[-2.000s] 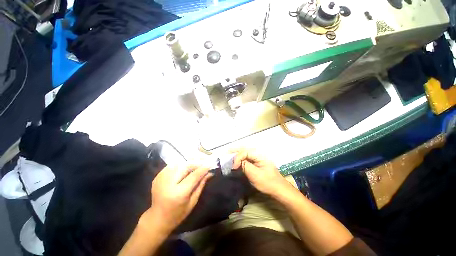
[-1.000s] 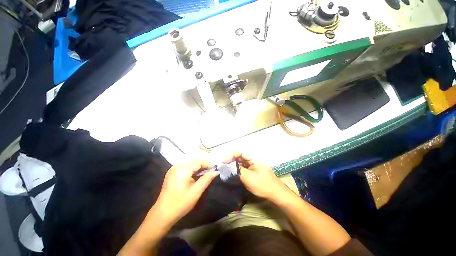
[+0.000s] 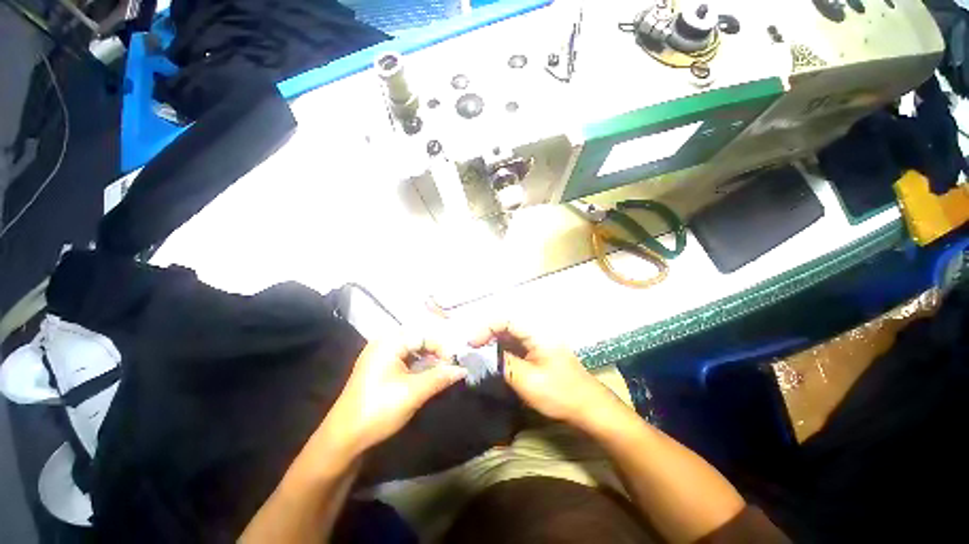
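Observation:
A large black garment piece lies over the front left edge of the white table and down onto my lap. My left hand and my right hand are bare and close together at the table's front edge. Between their fingertips they hold a small pale grey label or patch at the garment's edge. The sewing machine, with a green front band and a lit display, stands just beyond. Its needle area is washed out by the lamp glow.
Scissors with orange and green handles and a flat dark smartphone lie right of the needle. An orange-yellow block is at far right. A blue tray holds black cloth behind left. Cardboard lies at lower right.
My left hand has moved right and nearer my right hand than two seconds ago. The pale piece stays pinched between them. In the last second the hands have barely moved; the view has shifted slightly.

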